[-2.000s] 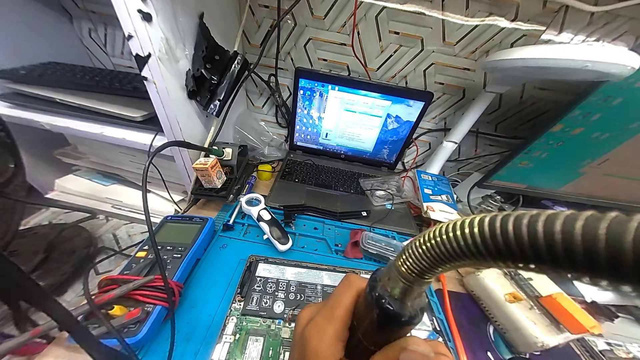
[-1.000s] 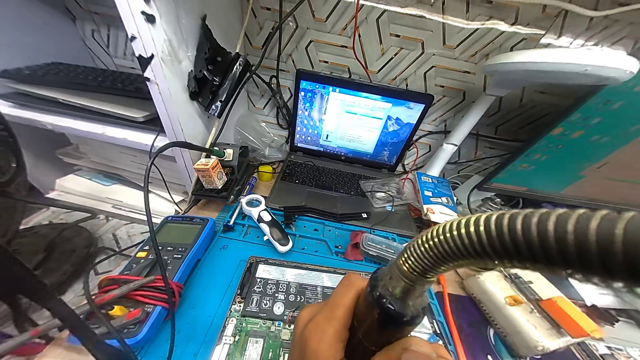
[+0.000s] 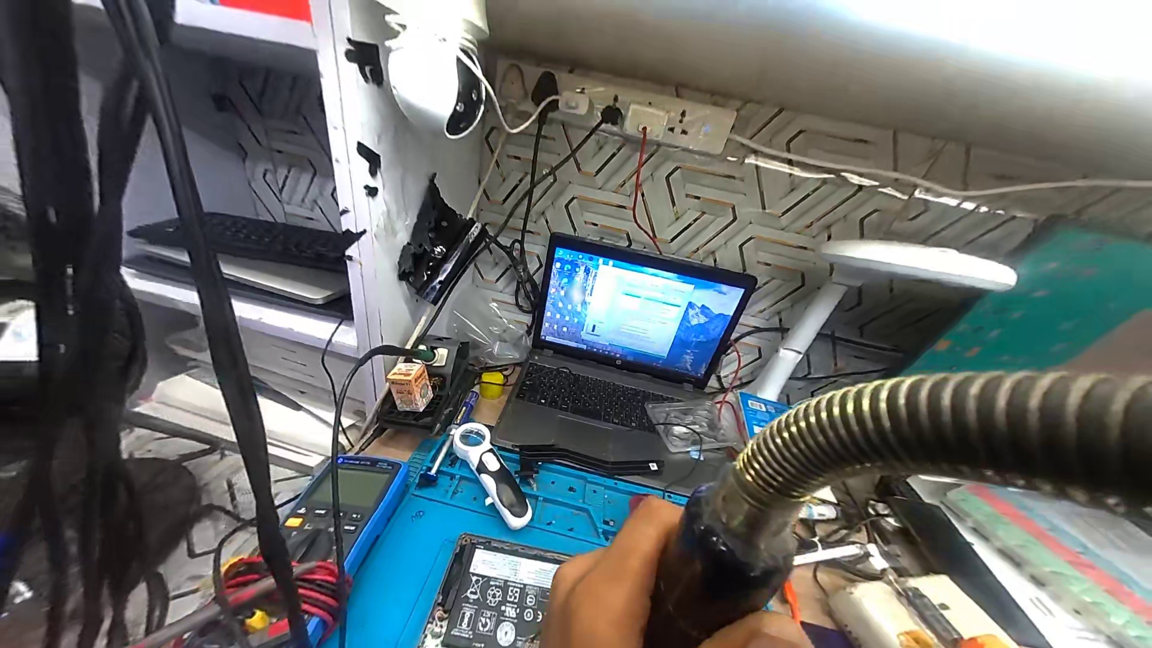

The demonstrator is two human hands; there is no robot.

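My right hand (image 3: 621, 576), at the bottom centre, is wrapped around the dark end piece (image 3: 711, 567) of a ribbed metal gooseneck (image 3: 864, 414) that arches in from the right. Left of the hand, a laptop battery (image 3: 508, 594) with printed markings sits in an open laptop chassis, partly hidden by the hand. The chassis lies on a blue repair mat (image 3: 396, 558). A white and black handheld magnifier (image 3: 493, 477) rests on the mat beyond it. My left hand is not in view.
An HP laptop (image 3: 630, 333) stands lit at the back. A blue multimeter (image 3: 351, 504) with red leads (image 3: 288, 585) lies left, beneath hanging black cables (image 3: 216, 333). A small box (image 3: 409, 387) is beside the laptop. A white lamp (image 3: 918, 261) and a cream-coloured device (image 3: 918, 612) are right.
The view has tilted upward, bringing the wall sockets into sight and cutting off the lower chassis with its green circuit board. My right hand keeps its hold on the gooseneck's end.
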